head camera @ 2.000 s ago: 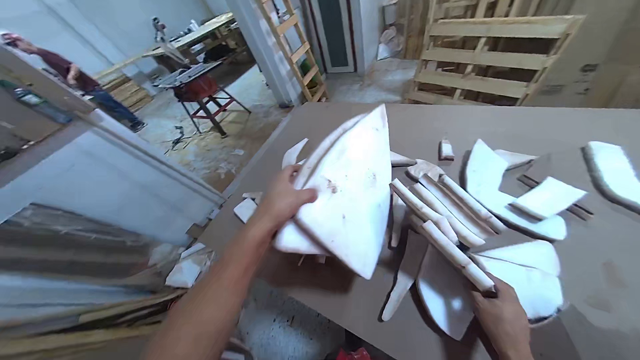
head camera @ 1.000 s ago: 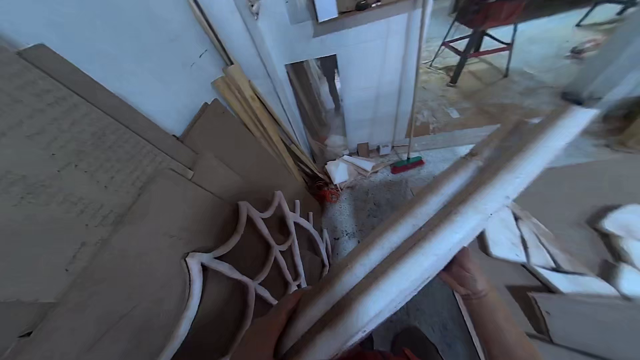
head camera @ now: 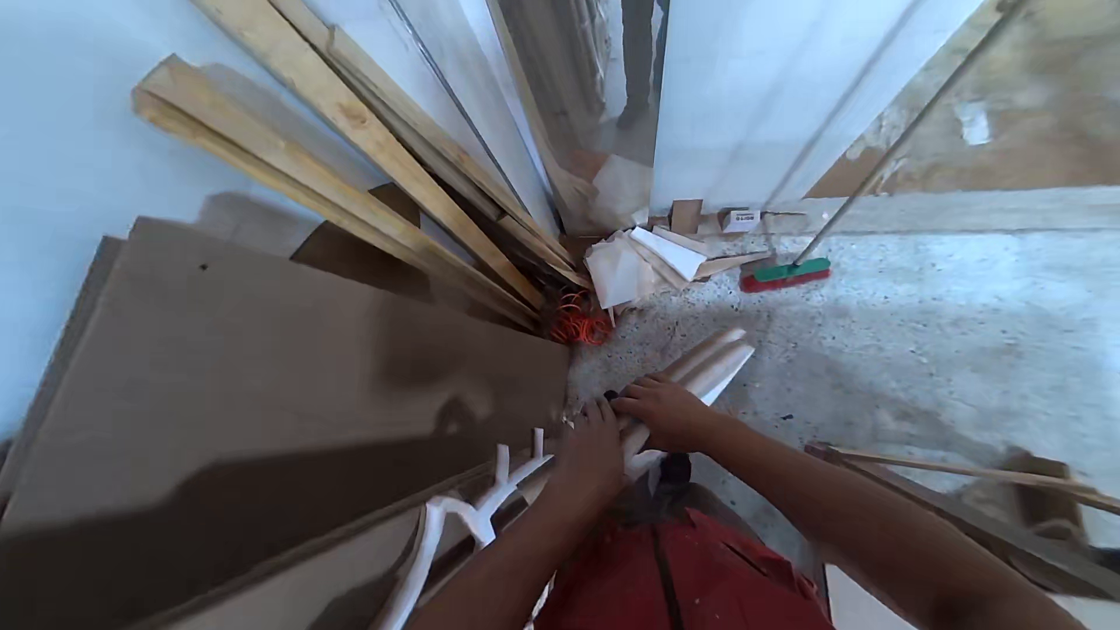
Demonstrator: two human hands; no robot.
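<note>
Low in front of my body, both hands are on long, pale, curved pieces (head camera: pixel 713 360) that lie side by side and slant up to the right. My right hand (head camera: pixel 667 411) lies over them with its fingers bent around the near side. Beside it, my left hand (head camera: pixel 595 442) rests on their lower left part; how firmly it grips is hard to see. Small dark bits show between the fingertips. A white branching frame (head camera: pixel 477 516) stands just left of my left forearm. The lower ends of the pale pieces are hidden by my hands.
Large brown boards (head camera: pixel 306 385) lean at the left, with wooden planks (head camera: pixel 376 140) against the wall. An orange cord (head camera: pixel 579 322), white offcuts (head camera: pixel 669 254) and a green and red broom (head camera: pixel 786 273) are on the floor ahead. A wooden frame (head camera: pixel 962 516) stands at the lower right.
The pale pieces, held up large before me a second ago, are now low near my body, and my hands are close together on them. The view has turned down and left.
</note>
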